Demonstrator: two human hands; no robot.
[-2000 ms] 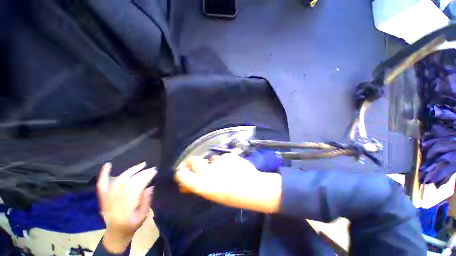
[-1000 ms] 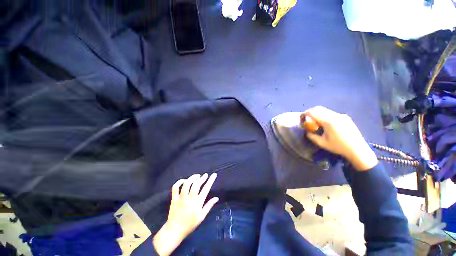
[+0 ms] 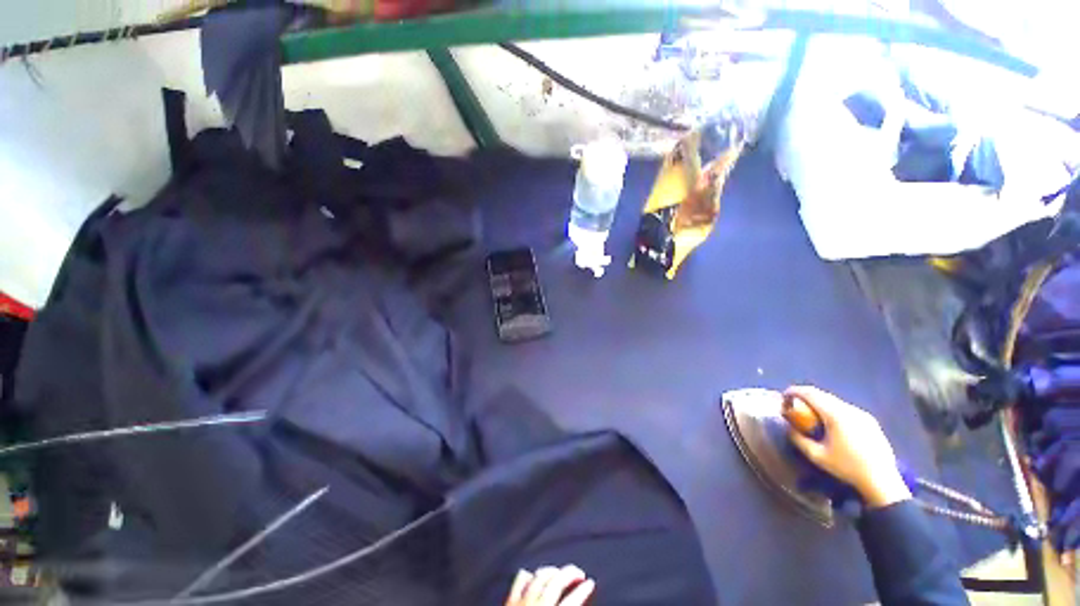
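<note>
A dark garment piece [image 3: 580, 509] lies at the lower middle, joined to or overlapping a large heap of dark cloth [image 3: 272, 320] on the left. My right hand [image 3: 847, 444] is closed around the handle of the steam iron [image 3: 764, 444], which has a silver pointed soleplate and an orange handle tip. The iron rests on the navy table cover [image 3: 640, 355], to the right of the garment piece and apart from it. My left hand [image 3: 551, 587] shows only as fingers at the bottom edge, over the garment piece; the rest is cut off.
A phone [image 3: 518, 296], a clear bottle [image 3: 598, 189] with a white lump at its near end, and an open snack pouch [image 3: 687, 207] are at the back. A white bin [image 3: 829, 213] stands back right. Purple-navy pieces [image 3: 1054, 391] hang right. A green rail [image 3: 474, 38] crosses the top.
The view has tilted up, showing the bottle, pouch and rail. The iron in my right hand has moved off the garment piece to its right. My left hand is now mostly out of the picture.
</note>
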